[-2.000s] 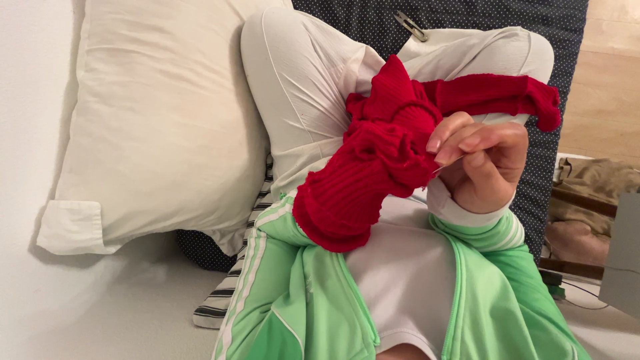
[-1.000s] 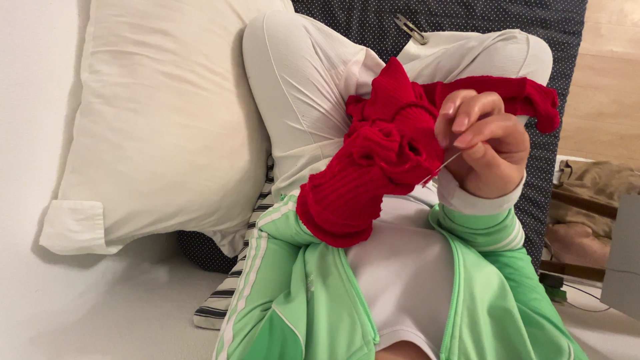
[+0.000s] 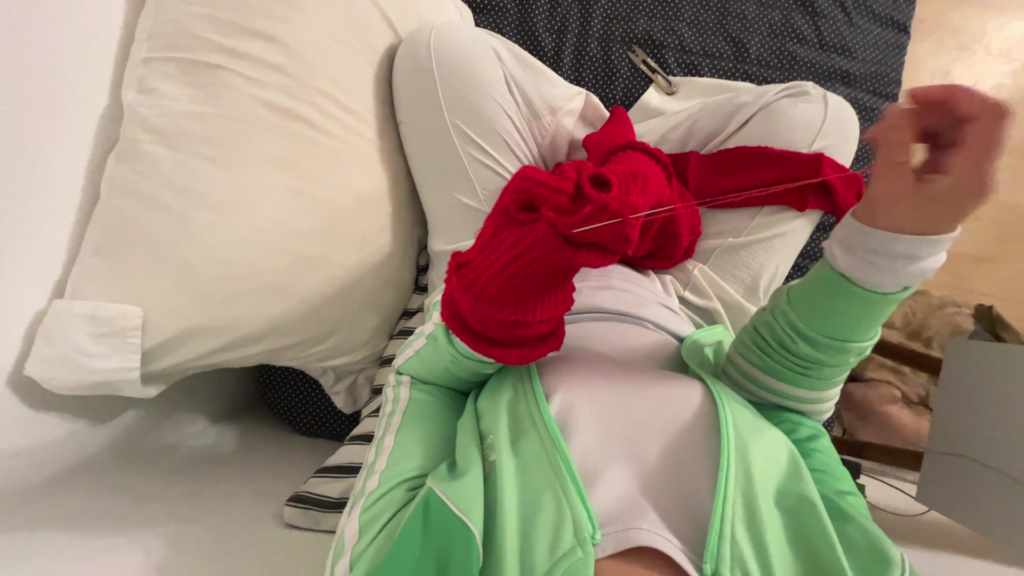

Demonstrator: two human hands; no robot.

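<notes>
A red ribbed knit garment [image 3: 520, 264] covers the end of my left sleeve and lies bunched over my lap; my left hand is hidden inside it. Its long narrow part stretches right across one leg. A thin metal sewing needle [image 3: 596, 226] is over the bunched knit, its tip toward the left. From it a reddish thread [image 3: 752, 194] runs taut to my right hand [image 3: 936, 156], raised at the right and blurred, with thumb and fingers curled into a ring. The exact grip on the thread is blurred. Metal thread snips [image 3: 652, 70] lie beyond my lap.
A large cream pillow [image 3: 256, 192] fills the left side. Under my legs is a dark dotted cloth [image 3: 784, 40], with a striped cushion [image 3: 320, 500] at lower left. At the right are a grey panel [image 3: 972, 432], a thin cable and a wooden floor [image 3: 968, 264].
My right hand has moved from beside the knit out to the right and away from my body. The needle, close to my fingers before, is now over the knit with thread stretched between.
</notes>
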